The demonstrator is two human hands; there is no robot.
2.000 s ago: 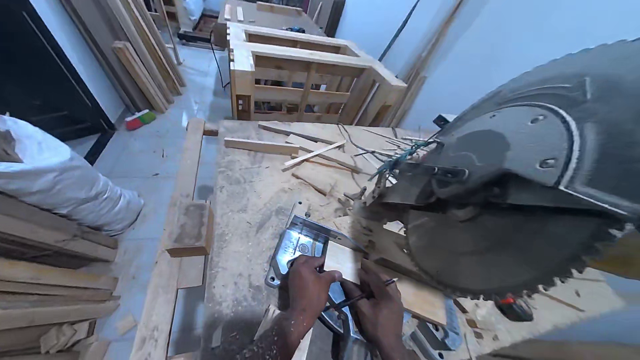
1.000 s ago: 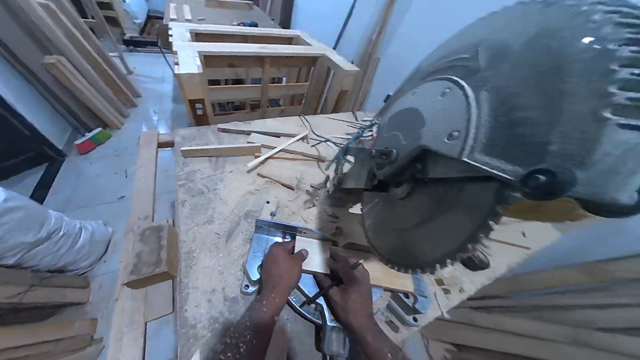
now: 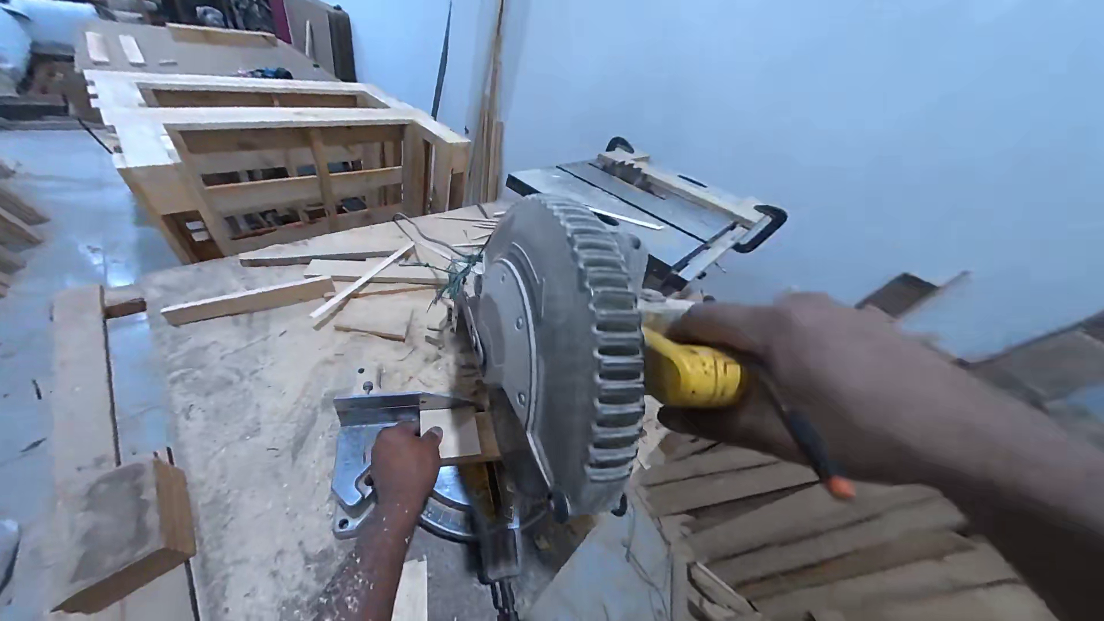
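Note:
A miter saw stands on a dusty workbench, its grey blade guard (image 3: 552, 362) large in the middle of the view. My right hand (image 3: 776, 379) grips the saw's yellow handle (image 3: 703, 375), with a dark pencil-like stick with an orange end (image 3: 815, 453) also among its fingers. On the saw's metal base, my left hand (image 3: 407, 461) presses a short pale wood piece (image 3: 450, 433) beside the metal fence (image 3: 379, 408). A browner strip of wood (image 3: 489, 435) lies right of that piece, close to the blade. The guard hides much of the blade.
Thin offcuts (image 3: 362, 285) lie behind the saw. Beyond the bench is a wooden frame (image 3: 285, 116). A table saw (image 3: 638, 203) stands by the wall, and stacked boards (image 3: 802, 526) lie at lower right. A thick wood block (image 3: 121, 526) sits at left.
My right hand has left the wood piece and now holds the saw handle. The saw head is lower, over the wood. My left hand remains at the wood. The view has shifted right.

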